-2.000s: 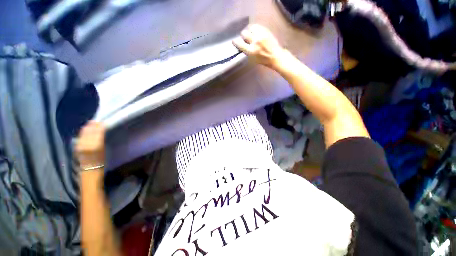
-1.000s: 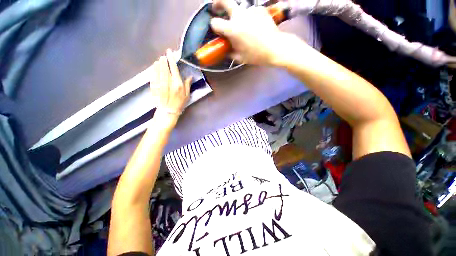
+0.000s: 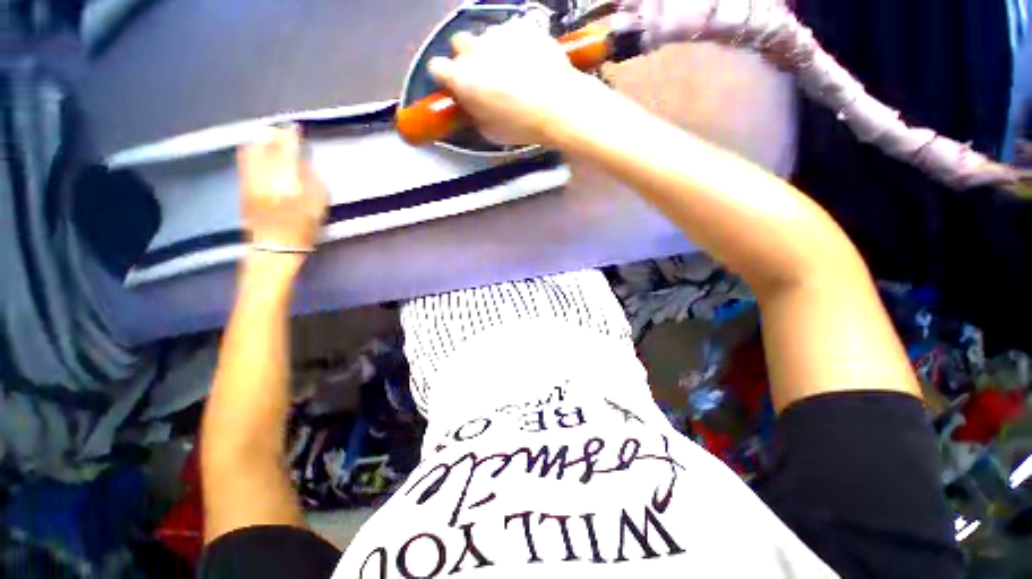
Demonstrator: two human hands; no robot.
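Note:
A long light grey garment piece (image 3: pixel 379 170) with dark bands along both long sides lies flat on the lilac pressing table (image 3: pixel 453 255). Its left end has a dark rounded patch (image 3: pixel 119 215). My left hand (image 3: pixel 280 192) is slightly blurred and lies on the piece left of its middle, fingers pointing away from me, holding nothing up. My right hand (image 3: pixel 504 81) is closed around the orange handle (image 3: pixel 430 118) of the steam iron (image 3: pixel 427 70). The iron's plate rests over the right part of the piece, its far part cut off by the top edge.
A pale pink wrapped hose (image 3: pixel 837 91) runs from the iron to the right. Striped grey pieces (image 3: pixel 40 215) drape over the table's left edge. A bluish cloth (image 3: pixel 108 20) lies at the far left. Mixed cloth scraps (image 3: pixel 351 452) heap below the table's near edge.
The piece now lies more level across the table. My left hand has moved left along it, away from the iron. My right hand keeps the iron, which sits slightly further left.

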